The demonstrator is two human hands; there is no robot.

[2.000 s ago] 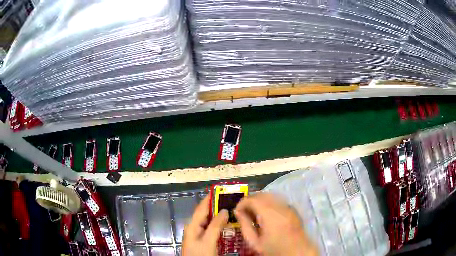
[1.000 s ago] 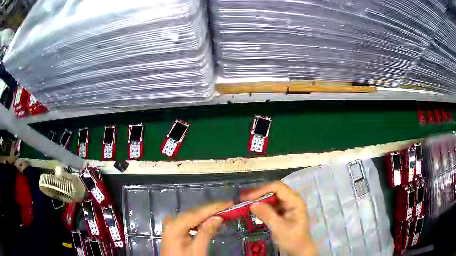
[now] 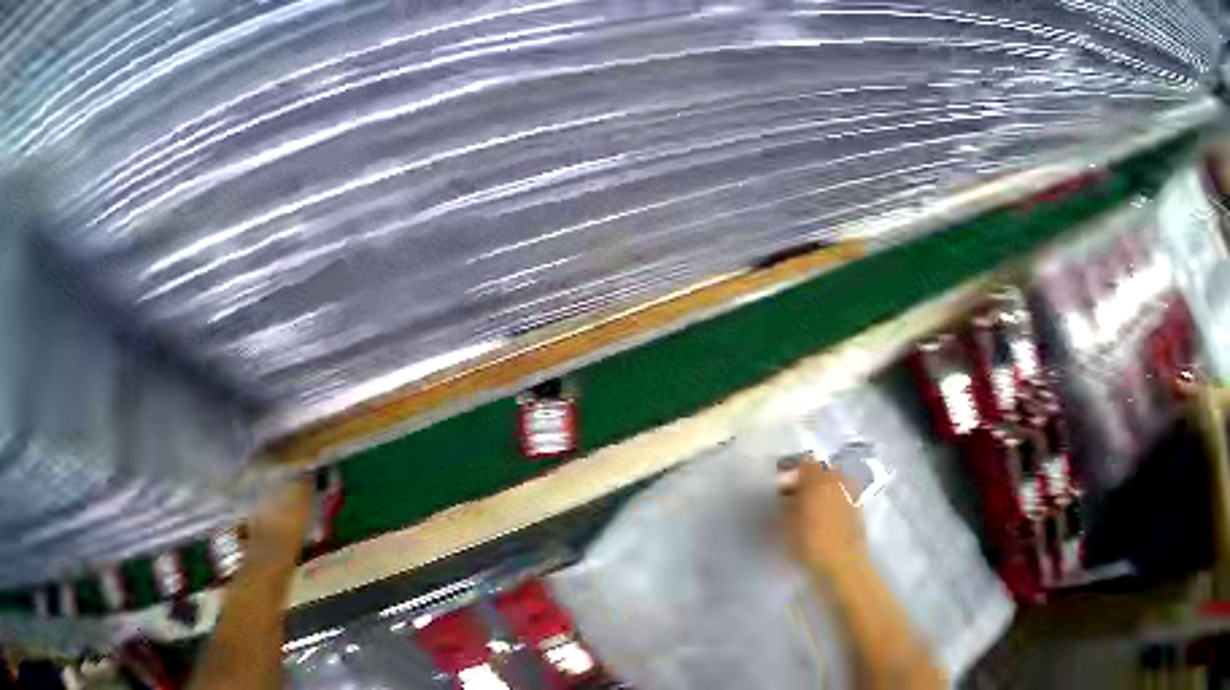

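Observation:
The view is blurred. My left hand (image 3: pixel 277 519) reaches over the near edge of the green conveyor belt (image 3: pixel 701 357), its fingers at a red keypad phone (image 3: pixel 325 510). The hand partly hides this phone, so its grip cannot be told. My right hand (image 3: pixel 823 519) is over the milky white parts tray (image 3: pixel 675 553). A thin pale phone-shaped piece (image 3: pixel 867 475) is beside its fingers; whether they hold it is unclear. Red phones (image 3: pixel 540 617) lie in the clear blister tray (image 3: pixel 364 654) at the bottom.
Tall stacked trays (image 3: pixel 540 175) fill the top, above the belt. Another phone (image 3: pixel 548 422) lies mid-belt, with several more at left. Piled red phones (image 3: pixel 1005 431) and a further clear tray (image 3: pixel 1113 317) are at right.
The view has turned and tilted. The red phone is no longer held between my hands. My left hand has moved to the belt, my right hand onto the white parts tray.

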